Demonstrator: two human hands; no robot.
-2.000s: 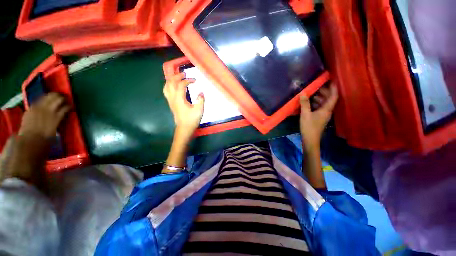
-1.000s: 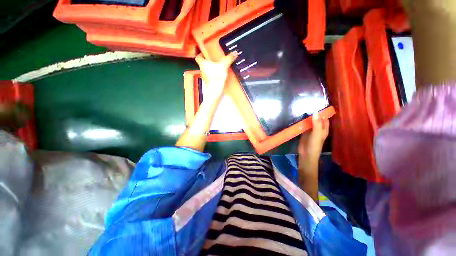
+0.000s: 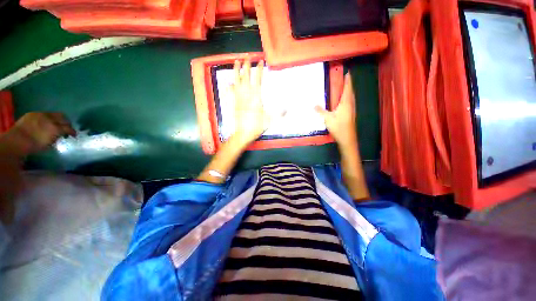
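Note:
A tablet with a bright white screen (image 3: 297,100) lies in a red-orange foam tray (image 3: 203,111) on the dark green bench in front of me. My left hand (image 3: 249,106) is spread flat over the left part of the screen, fingers apart. My right hand (image 3: 341,114) is at the tablet's right edge, its thumb over the screen and its fingers over the tray's right side; whether it grips the tray cannot be told. A second tablet with a dark screen (image 3: 338,16) sits in a foam tray (image 3: 329,50) just behind, overlapping the first tray's back edge.
Stacked foam trays (image 3: 135,20) lie at the back left. More trays (image 3: 411,111) lean at the right, beside a tablet with a pale, dotted screen (image 3: 505,94). A neighbour's hand (image 3: 44,130) is over the bench (image 3: 147,88) at the left. Another person's purple sleeve (image 3: 488,258) is at lower right.
The dark-screened tablet and its tray have moved back and turned straighter, and both my hands have let go of it. My hands are now at the white-screened tablet, which is more exposed.

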